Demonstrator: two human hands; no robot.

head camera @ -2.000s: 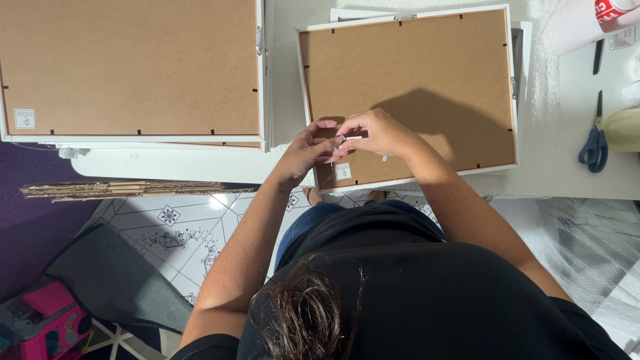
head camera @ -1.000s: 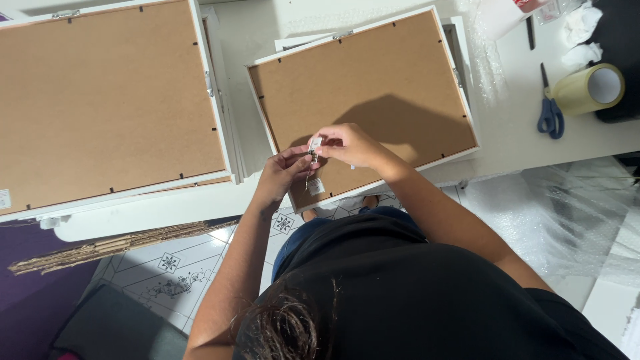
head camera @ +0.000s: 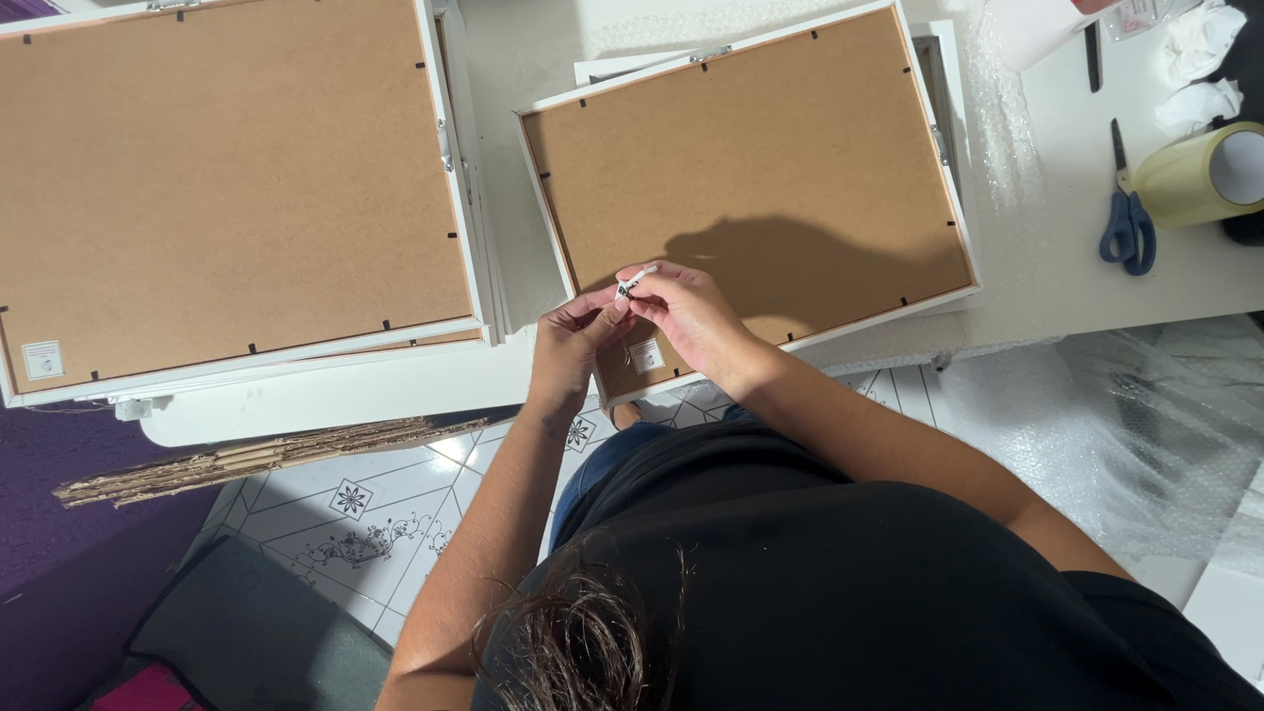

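Note:
A picture frame point(head camera: 770, 148) lies face down on the white table, its brown backing board held by small black tabs, with metal hangers on two edges. Over its near left corner, my left hand point(head camera: 583, 341) and my right hand point(head camera: 681, 306) meet, fingertips together on a small white item with dark marks point(head camera: 624, 289); what it is cannot be told. A thin strand hangs below my fingers. Just beneath them, a small white label point(head camera: 646, 355) is stuck on the backing board.
Stacked face-down frames point(head camera: 227, 197) fill the left. Blue-handled scissors point(head camera: 1128, 212), a roll of clear tape point(head camera: 1200, 178), a dark slim tool point(head camera: 1093, 59) and crumpled white paper point(head camera: 1200, 44) lie at the right. Bubble wrap point(head camera: 1106, 434) hangs off the near edge; cardboard sheets point(head camera: 267, 459) stand lower left.
The view has shifted to the right. Both hands stay together over the frame's near left corner, and the fingers have changed position around the small white item.

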